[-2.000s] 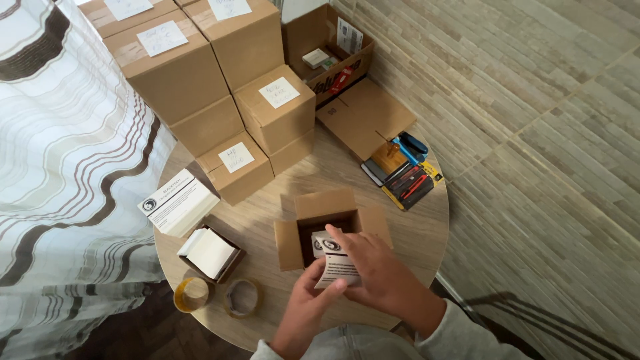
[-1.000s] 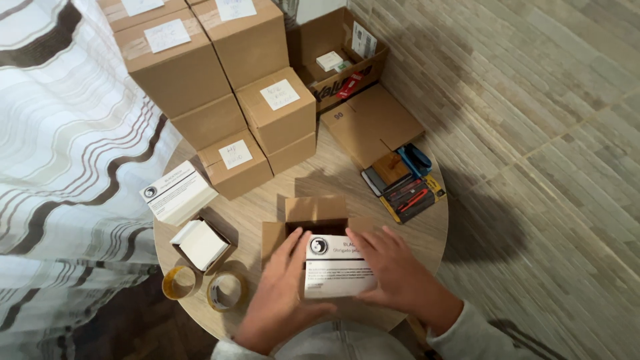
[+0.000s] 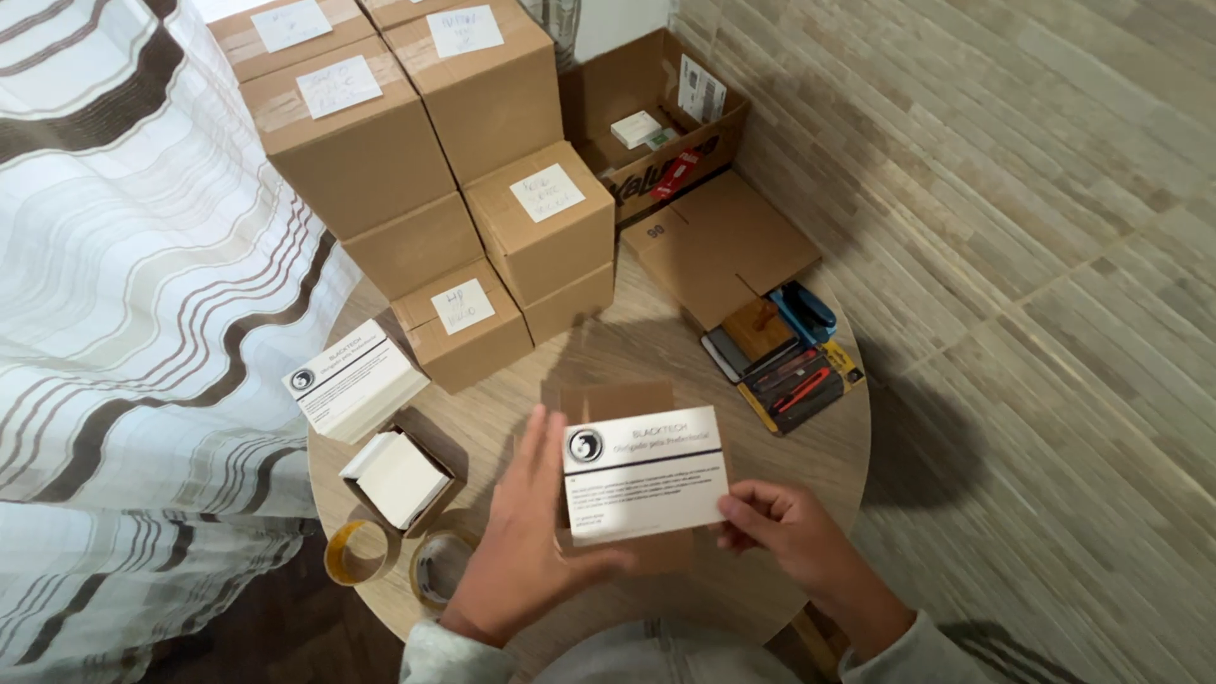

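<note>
A white printed card (image 3: 646, 475) is pinched at its lower right corner between the thumb and fingers of my right hand (image 3: 779, 522). My left hand (image 3: 532, 532) is spread along the card's left side, palm turned to it; whether it touches the card cannot be told. Beneath the card is a small open cardboard box (image 3: 617, 399), mostly hidden by card and hands. To the left lies a stack of similar printed cards (image 3: 359, 380). Just below that stack, a small box holds white cards (image 3: 397, 478).
Two tape rolls, one amber (image 3: 359, 553) and one clear (image 3: 442, 567), lie at the round table's left edge. Closed cardboard boxes (image 3: 351, 171) are piled behind. Flat cardboard (image 3: 727, 242), a blue stapler (image 3: 806, 313) and a packaged tool set (image 3: 798, 388) lie right, before an open carton (image 3: 608, 85).
One second ago both hands held the card by its sides over the box. Now my left hand has opened beside it, and my right hand has shifted to its lower right corner.
</note>
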